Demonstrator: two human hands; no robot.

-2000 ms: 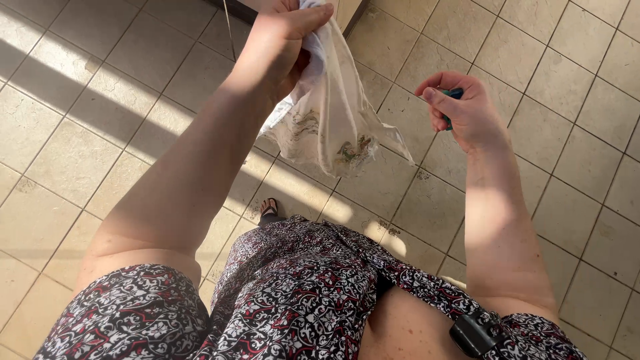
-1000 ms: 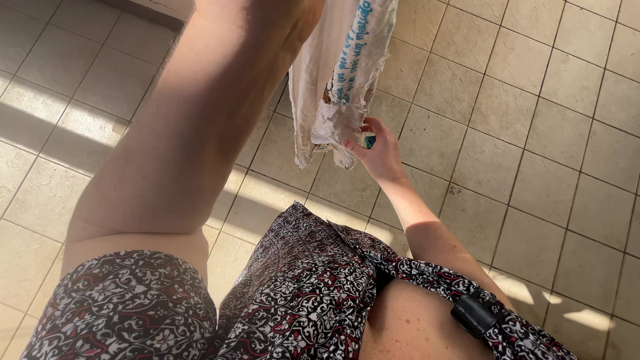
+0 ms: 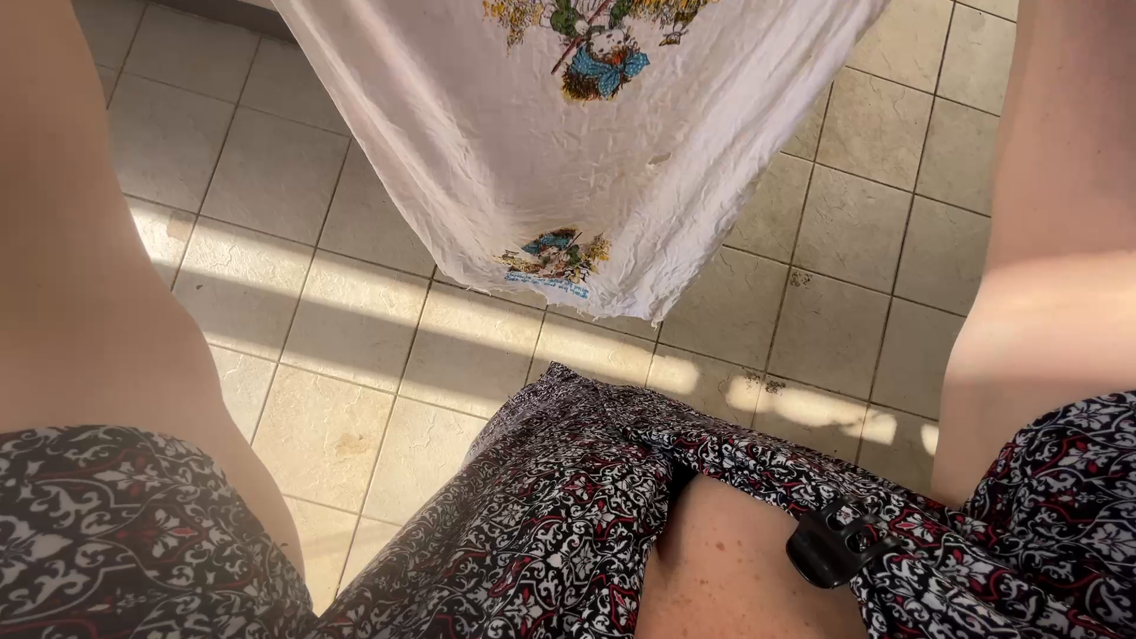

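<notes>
A thin white printed cloth point(image 3: 568, 160) hangs spread out in front of me in the head view, its upper part cut off by the frame's top edge. It bears coloured figures with blue headwear, some writing near the bottom, a small hole and a frayed, tattered lower edge. Both my arms reach up along the two sides of the view. My left hand and my right hand lie beyond the frame, so what they hold is hidden. The small blue-green item seen earlier in my right hand does not show.
Beige floor tiles point(image 3: 337, 328) with strips of sunlight lie below the cloth. A patterned dress point(image 3: 550, 497) covers my body, and a black clip point(image 3: 834, 541) is fastened at its neckline. A pale edge with a dark base shows at the top left.
The cloth, bunched and hanging narrow from my left hand before, is now spread wide. My right hand, near its lower edge a second ago, has gone up out of view, as has my left hand.
</notes>
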